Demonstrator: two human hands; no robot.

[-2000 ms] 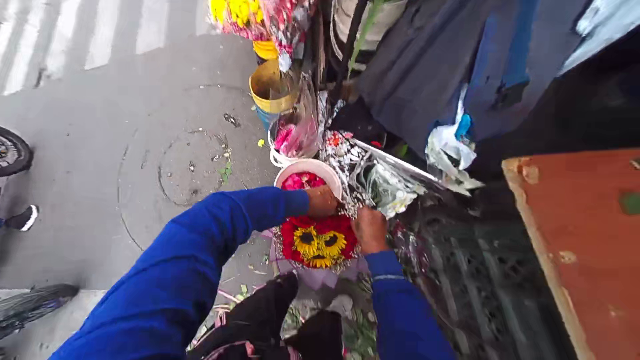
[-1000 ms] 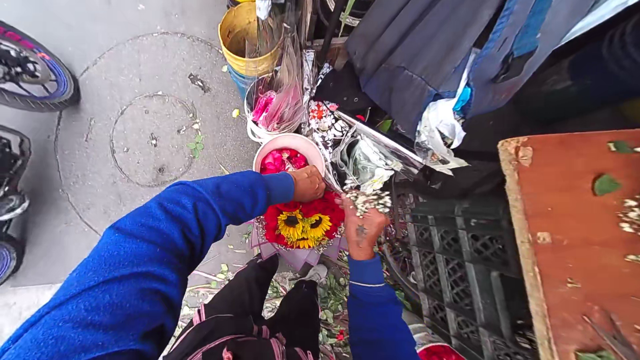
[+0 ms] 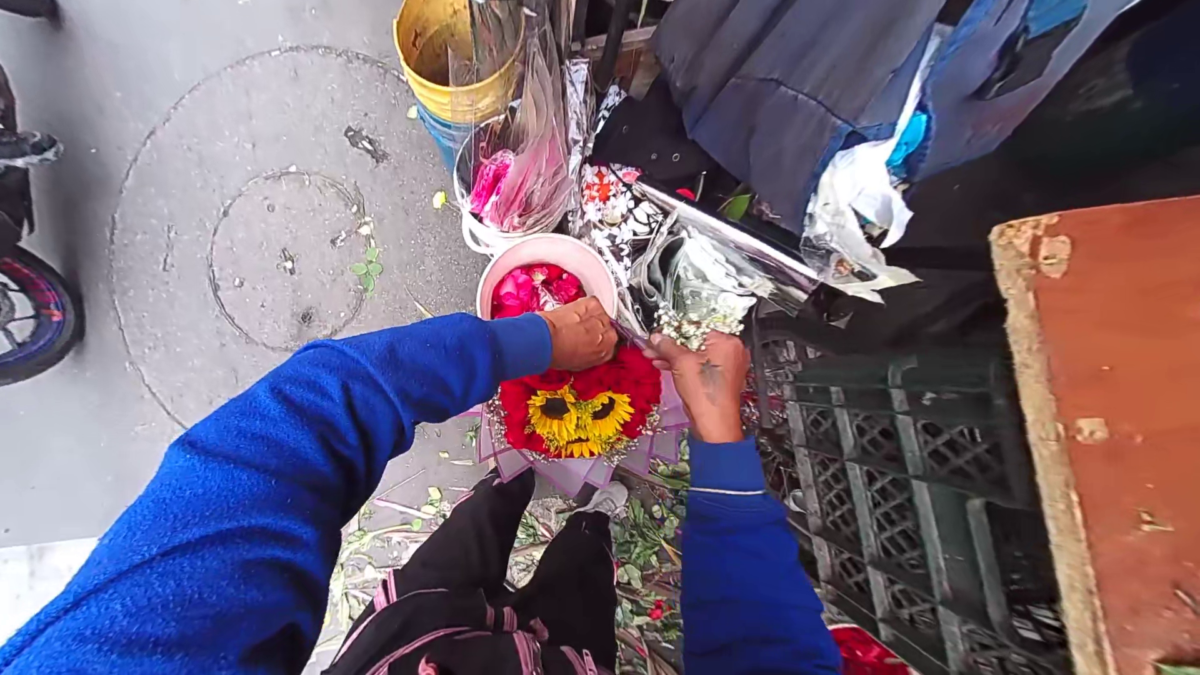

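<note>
Below my hands stands a bouquet of red roses (image 3: 630, 377) with sunflowers (image 3: 581, 416) at its middle, small white filler flowers around the rim and translucent lilac wrapping (image 3: 561, 471). My left hand (image 3: 581, 334) is at the bouquet's far edge, fingers bent and closed; what they pinch is hidden. My right hand (image 3: 710, 375) holds a small bunch of white baby's breath (image 3: 696, 323), its fingertips at the lilac wrap's edge. Just beyond my left hand, a pale pink bucket (image 3: 548, 246) holds pink and red flowers (image 3: 536, 289).
Beyond are a yellow bucket (image 3: 459, 98), a white bucket (image 3: 483, 242) with wrapped pink flowers and clear plastic wrapping (image 3: 703, 267). Black plastic crates (image 3: 881, 497) and a reddish board (image 3: 1125, 394) stand right. Cut stems and leaves (image 3: 642, 544) litter the ground; a motorcycle wheel (image 3: 37, 314) is left.
My right hand with the baby's breath has moved closer to my left hand at the bouquet's far edge since a second ago. My left hand stays close to the pink bucket.
</note>
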